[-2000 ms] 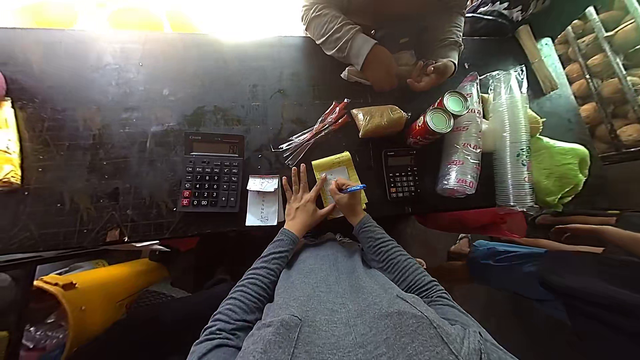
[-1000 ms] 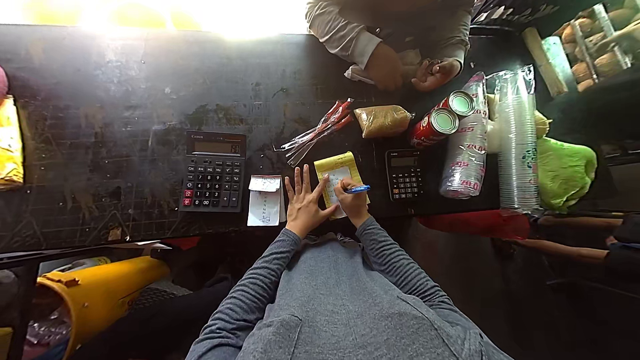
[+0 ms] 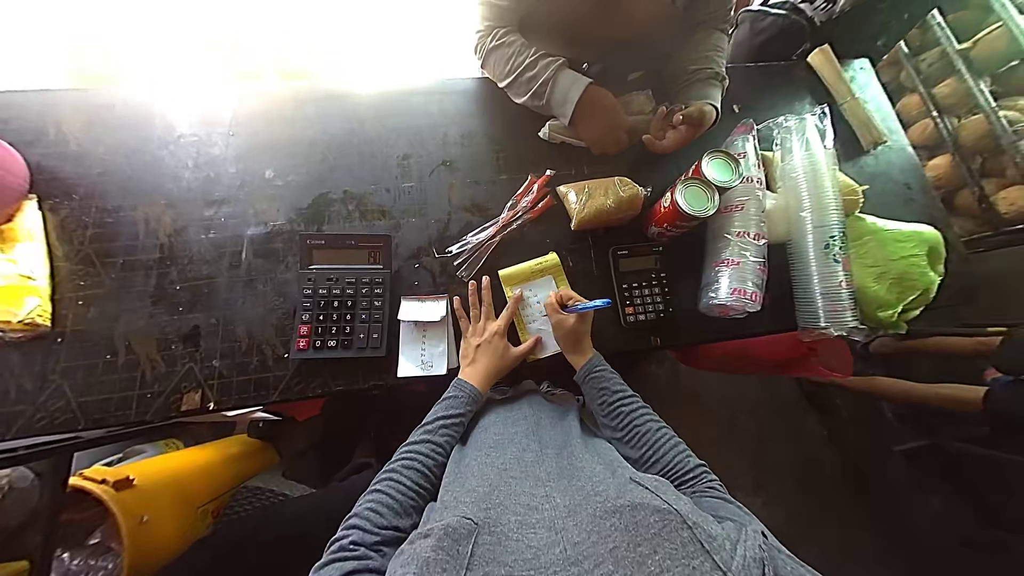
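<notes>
My right hand [image 3: 571, 326] holds a blue pen [image 3: 588, 306] over a yellow-edged notepad [image 3: 530, 272] whose white page bears handwriting. With its fingers spread, my left hand [image 3: 486, 336] lies flat at the pad's left edge, holding nothing. Left of it are white paper slips [image 3: 422, 344] with writing, then a large desk calculator [image 3: 343, 296]. A smaller calculator [image 3: 641, 285] lies right of the pad. Beyond the pad are red-and-clear plastic packets [image 3: 506, 224] and a clear bag of brown granules [image 3: 602, 202].
Across the dark table [image 3: 176, 264], another person's hands [image 3: 640, 124] rest near a wrapped item. Two red cans [image 3: 680, 206], wrapped cup stacks [image 3: 816, 232] and a green bag [image 3: 896, 268] stand to the right. A yellow container [image 3: 184, 488] is below left. Another person's legs or arms show at right.
At the right edge, the other person's limbs and dark clothing have shifted. My left hand stays flat by the pad and my right hand keeps the pen on it.
</notes>
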